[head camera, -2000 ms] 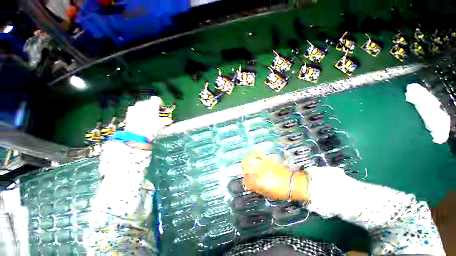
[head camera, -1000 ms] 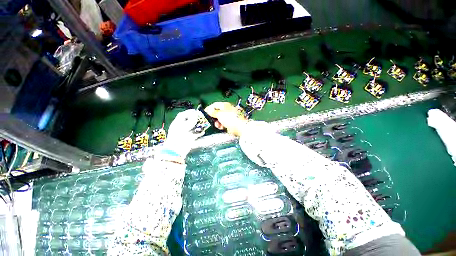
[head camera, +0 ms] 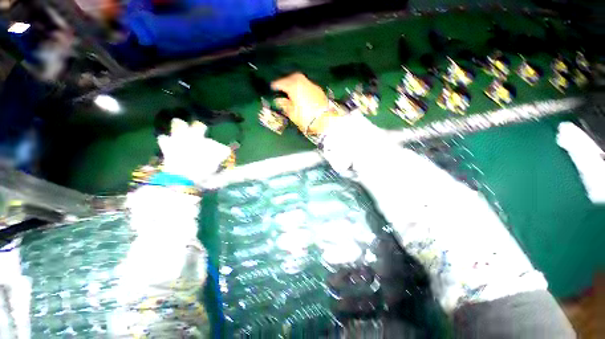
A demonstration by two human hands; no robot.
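The picture is blurred. My left hand (head camera: 192,149), white-gloved with a blue band at the wrist, is over the belt's near edge at left; yellow board parts show beside it, and whether it holds one cannot be told. My right hand (head camera: 305,102), orange-yellow, is over the belt with fingers pointing left, just above and right of a circuit board (head camera: 272,119); its grip is unclear. More circuit boards (head camera: 454,98) stand in rows to the right. A clear blister tray (head camera: 265,232) lies below the rail, with dark oval housings (head camera: 355,285) in its lower right, partly shaded by my right arm.
A pale metal rail (head camera: 491,119) divides the green belt (head camera: 126,142) from the bench. Another clear tray (head camera: 73,278) lies at lower left. A white cloth or glove (head camera: 582,159) lies at far right. A blue bin (head camera: 199,23) stands beyond the belt.
My hands were close together at a board over the rail; now they are apart, the left moved left, the right slightly up. A board now shows on the belt by my right fingers.
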